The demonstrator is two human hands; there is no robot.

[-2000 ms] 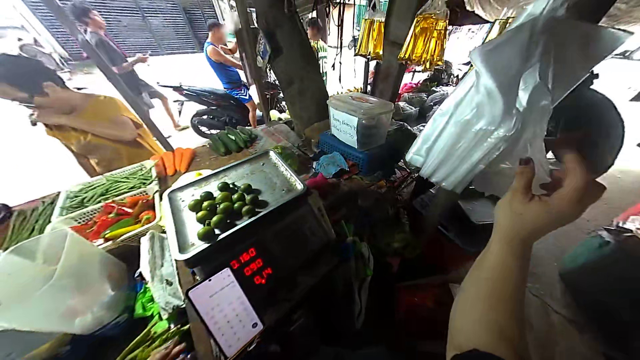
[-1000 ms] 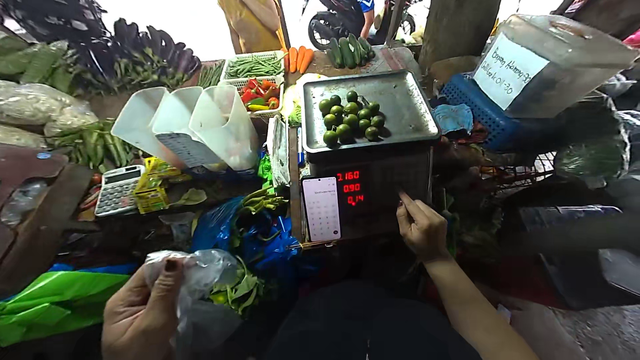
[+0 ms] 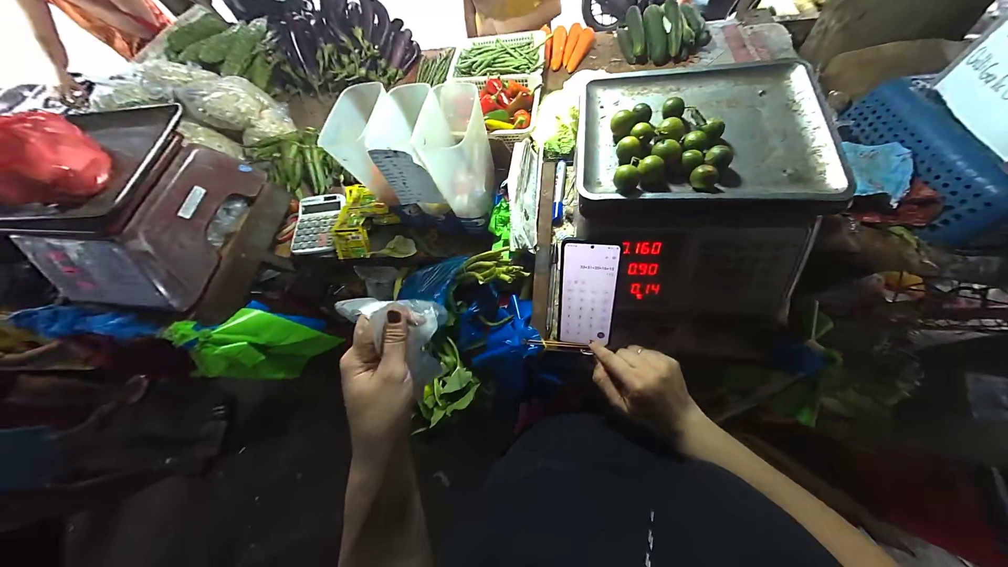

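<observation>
My left hand (image 3: 378,366) pinches a thin clear plastic bag (image 3: 425,315) between thumb and fingers. Beside the bag hang green leaves (image 3: 453,386) and blue plastic bags (image 3: 500,339). My right hand (image 3: 642,386) has its fingertips at the lower edge of a phone (image 3: 587,295), which shows a calculator and stands upright against the front of a digital scale (image 3: 732,268). A thin stretched band (image 3: 555,343) crosses by the phone's lower edge. On the scale's metal tray (image 3: 787,150) lies a cluster of small green citrus fruits (image 3: 669,150).
At the left stands a second scale (image 3: 189,205) bearing a red plastic bag (image 3: 51,157). A calculator (image 3: 318,224) and translucent plastic containers (image 3: 465,157) are behind my left hand. Beyond are eggplants (image 3: 346,39), peppers (image 3: 508,102), carrots (image 3: 568,47) and cucumbers (image 3: 657,33). A blue basket (image 3: 906,118) is at right.
My right hand, on white plastic bags two seconds ago, moved to the scale's front and then left to the phone's lower edge. My left hand came into view with the clear bag. The view turned left.
</observation>
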